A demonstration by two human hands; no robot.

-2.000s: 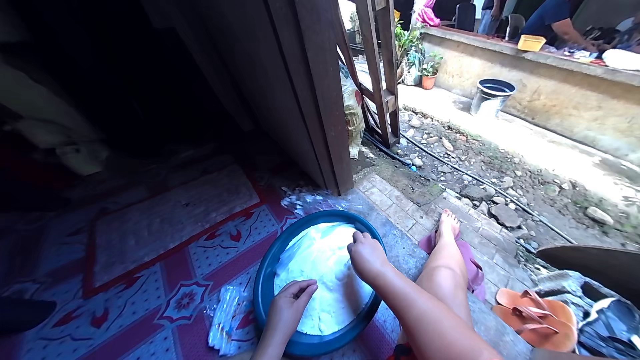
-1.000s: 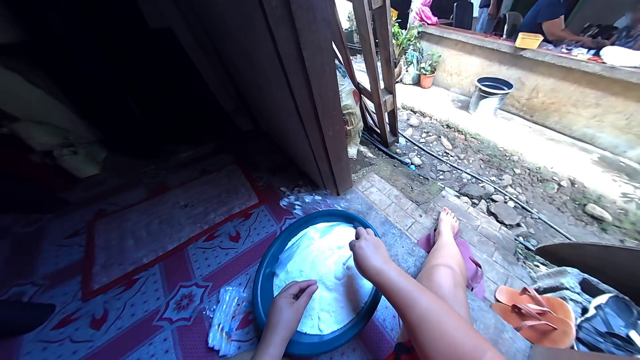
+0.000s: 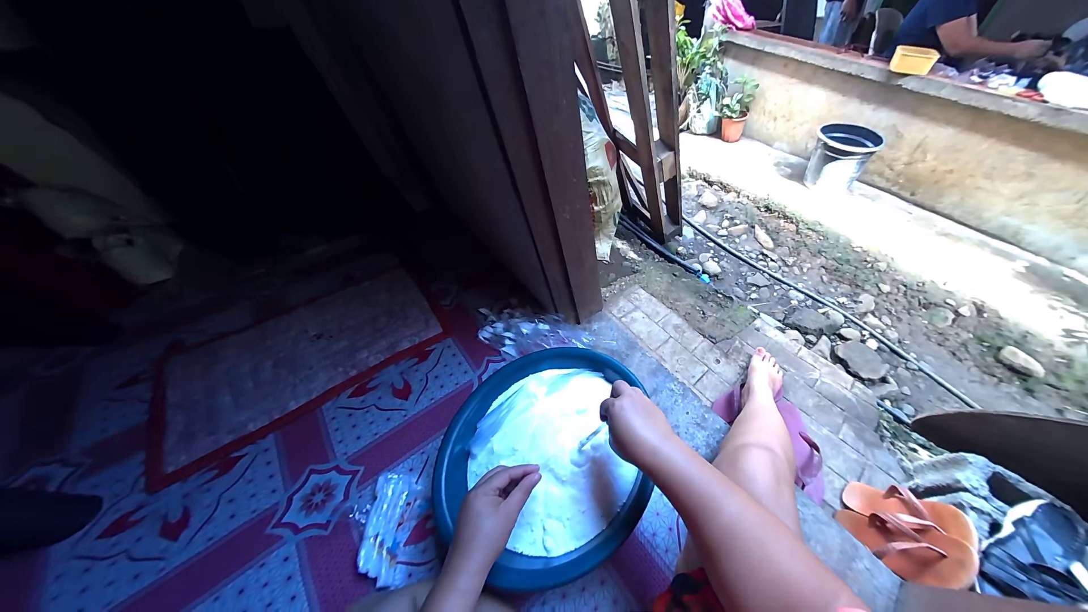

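Note:
A round dark teal plastic basin (image 3: 455,531) stands on the patterned floor covering, filled with a white powdery substance (image 3: 552,510). Over the left part of the basin is my left hand (image 3: 503,501), its thumb and index finger close together; whether anything thin is between them cannot be told. My right hand (image 3: 636,425) is above the basin's right side, fingers curled down toward the powder, the fingertips partly hidden; a small thin item may be below them. Left of the basin lies a bundle of clear plastic packets (image 3: 387,531).
A dark wooden door panel (image 3: 544,170) stands beyond the basin. Orange flip-flops (image 3: 914,531) lie at the lower right. Outside are a bucket (image 3: 841,157), stones, a hose (image 3: 833,314) and a low wall (image 3: 790,93), with a person (image 3: 943,30) behind it.

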